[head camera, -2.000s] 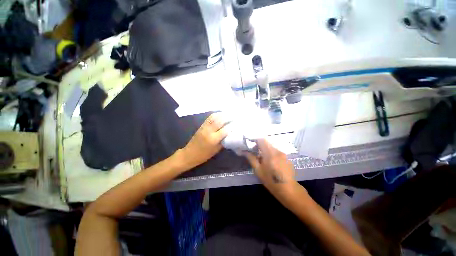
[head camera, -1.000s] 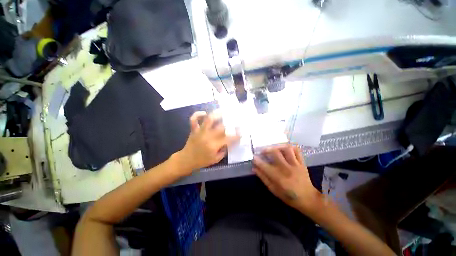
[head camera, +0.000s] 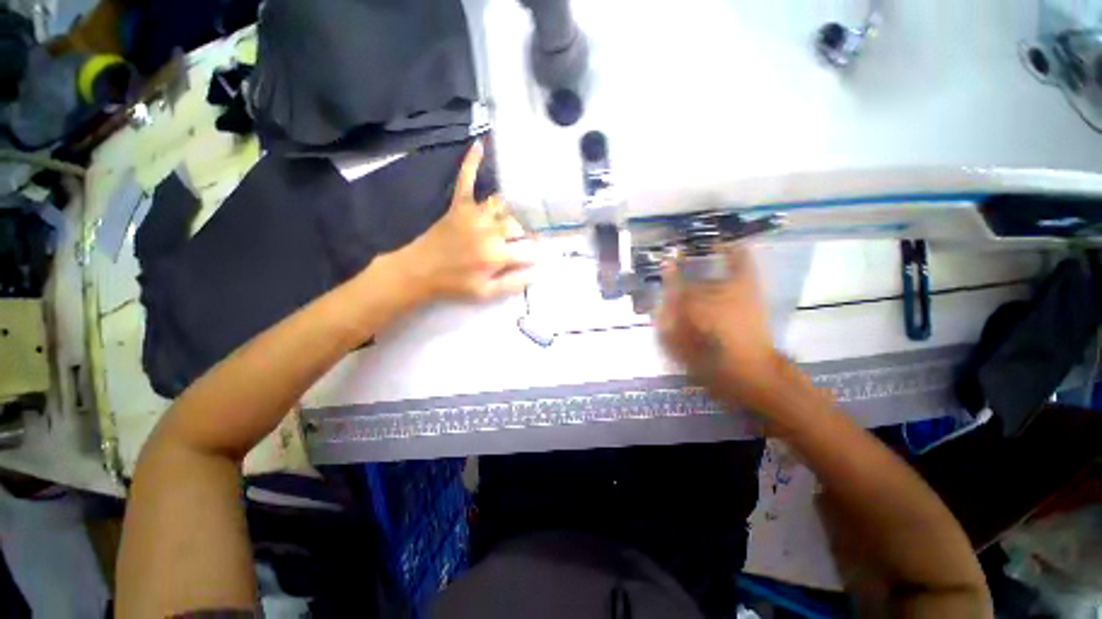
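Observation:
Dark grey cut panels (head camera: 260, 260) lie left of the needle, with one reaching under my left hand. A dark grey stack (head camera: 369, 79) sits behind them. My left hand (head camera: 465, 252) rests at the right edge of the dark cloth, index finger stretched toward the stack, and no piece shows in its grip. My right hand (head camera: 719, 314) is blurred, just right of the presser foot (head camera: 614, 260) of the sewing machine (head camera: 870, 206); its fingertips are unclear. Pale strips (head camera: 786, 272) lie partly behind it.
Dark snips (head camera: 916, 290) lie right under the machine arm. A measuring scale (head camera: 520, 417) runs along the table's front edge. A dark cloth lump (head camera: 1027, 345) is at the right. A blue basket (head camera: 423, 520) is below the table. A small pale piece (head camera: 535, 329) lies before the needle.
The white piece held at the needle is no longer between my hands. My left hand has moved back and left; my right hand has moved up beside the needle. The dark cloth has left the front scale.

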